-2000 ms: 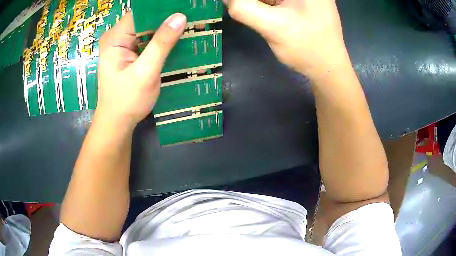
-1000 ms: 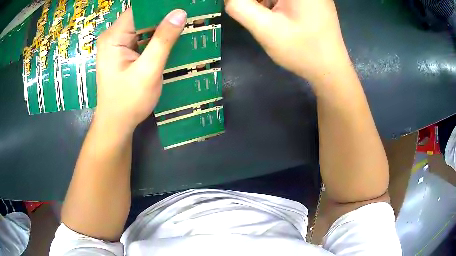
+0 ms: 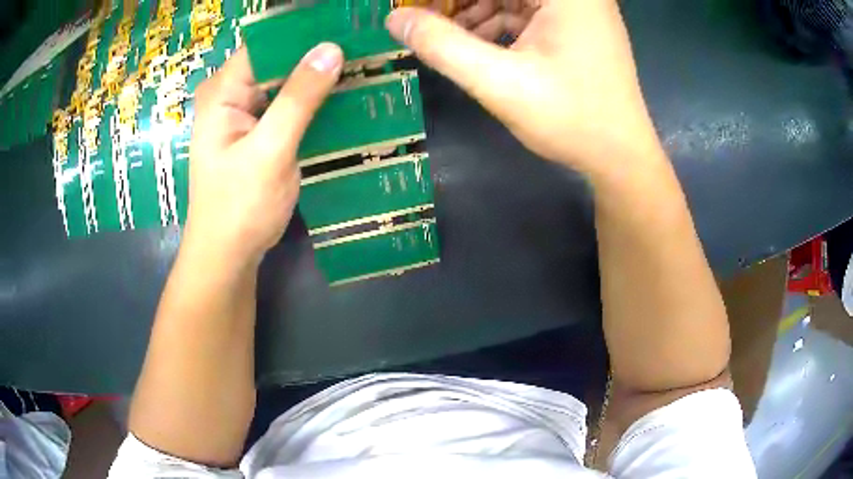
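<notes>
A green PCB panel (image 3: 369,195) of several boards joined by pale tan rails lies at a slant in front of me. My left hand (image 3: 245,154) grips its left edge, thumb on top near the upper boards. My right hand (image 3: 524,79) is at the top board's right end, its thumb tip at the board edge. A bit of orange-yellow flex piece (image 3: 453,6) shows by the right fingers at the top edge of the picture. The panel's far end is cut off by that edge. The fingertips under the right thumb are partly hidden.
Overlapping finished panels (image 3: 142,193) with rows of orange pieces lie at the left on the dark bench mat (image 3: 496,281). More green boards (image 3: 26,110) are at the far left. A red stool (image 3: 810,267) stands beyond the bench edge at the right. A white sleeve shows at the lower left.
The panel has shifted slightly right and down, with its lower end tilted further right. My right thumb has moved left and down onto the top board's end. An orange piece now shows by the right fingers.
</notes>
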